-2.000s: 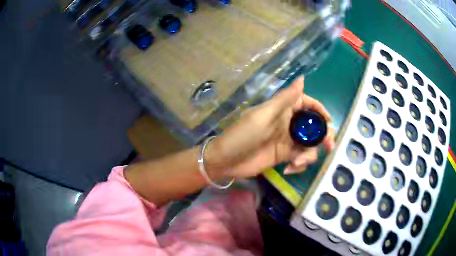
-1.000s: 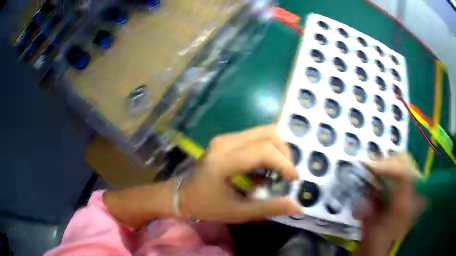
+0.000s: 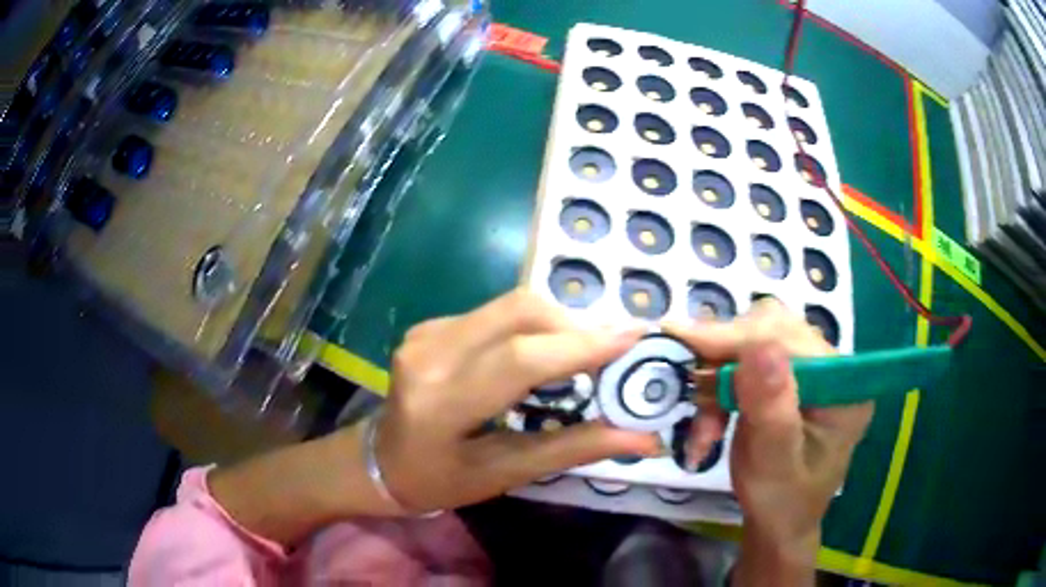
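My left hand (image 3: pixel 493 396) grips a small round speaker driver (image 3: pixel 650 390) by its edge, its pale ring and grey centre facing up. My right hand (image 3: pixel 780 419) holds a green-handled test probe (image 3: pixel 877 376) like a pen. The probe's tip meets the driver's right edge at the terminal tab; exact contact is hard to tell. Both hands are above the lower part of the white holding tray (image 3: pixel 679 153), whose rows of round holes hold grey units. My hands hide some lower holes. A thin red probe lead (image 3: pixel 877 255) runs from the handle up across the tray's right side.
A clear plastic blister tray stack (image 3: pixel 327 206) with a brown cardboard liner (image 3: pixel 218 149) stands at left, dark-blue units (image 3: pixel 150 101) along its edge. The green mat (image 3: pixel 442 224) bears yellow and red tape. Grey-white stacked sheets (image 3: pixel 996 155) stand at the upper right.
The driver in my left hand has turned from its glossy blue face to its pale ring side. My right hand has come in with the green probe. The view has shifted right.
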